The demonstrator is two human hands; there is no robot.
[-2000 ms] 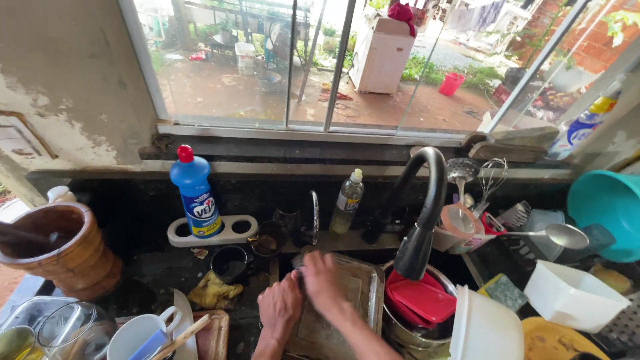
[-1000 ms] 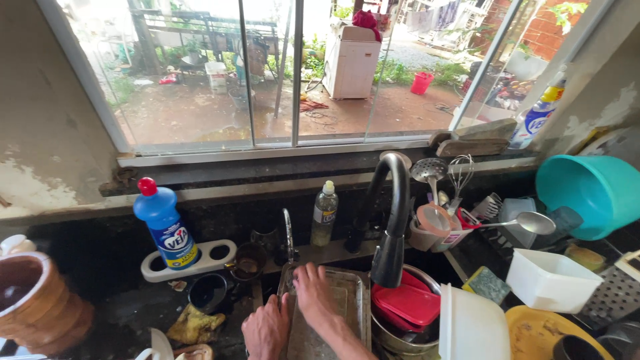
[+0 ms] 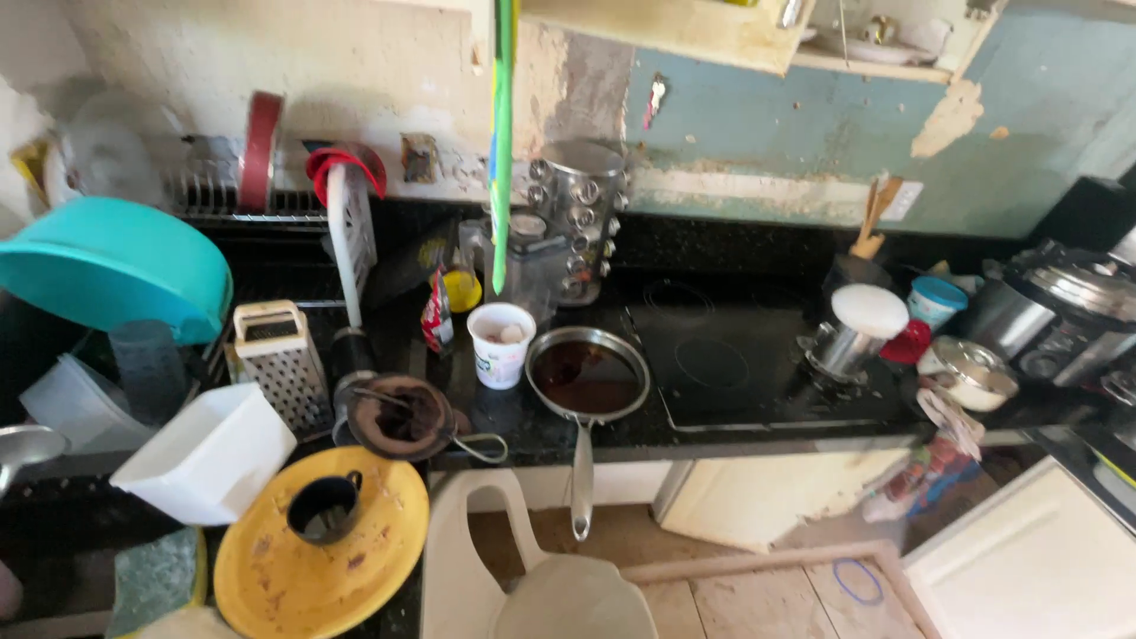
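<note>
Neither of my hands can be made out in the head view; a blurred pinkish shape at the lower left edge cannot be identified. A frying pan with dark liquid [image 3: 587, 377] rests on the black counter, its handle over the front edge. Beside it stands a white plastic tub [image 3: 500, 346]. A cloth coffee strainer [image 3: 399, 417] with dark contents lies to the left. On a yellow plate [image 3: 390, 524] sits a small black cup [image 3: 324, 508]. A white rectangular container [image 3: 209, 457] and a metal box grater [image 3: 282, 368] are near it, with a sponge [image 3: 155, 577] below.
A turquoise basin [image 3: 115, 266] leans at the left by a dish rack [image 3: 213, 197]. The glass cooktop [image 3: 710, 355] bears a metal pot [image 3: 843, 346]. A pressure cooker [image 3: 1056, 311] stands right. A white plastic chair [image 3: 568, 595] is against the counter; cupboard doors [image 3: 737, 31] hang open above.
The view has swung far to the right, from the sink and window to the cooktop. My hands, earlier on a rectangular tray at the sink, are out of sight.
</note>
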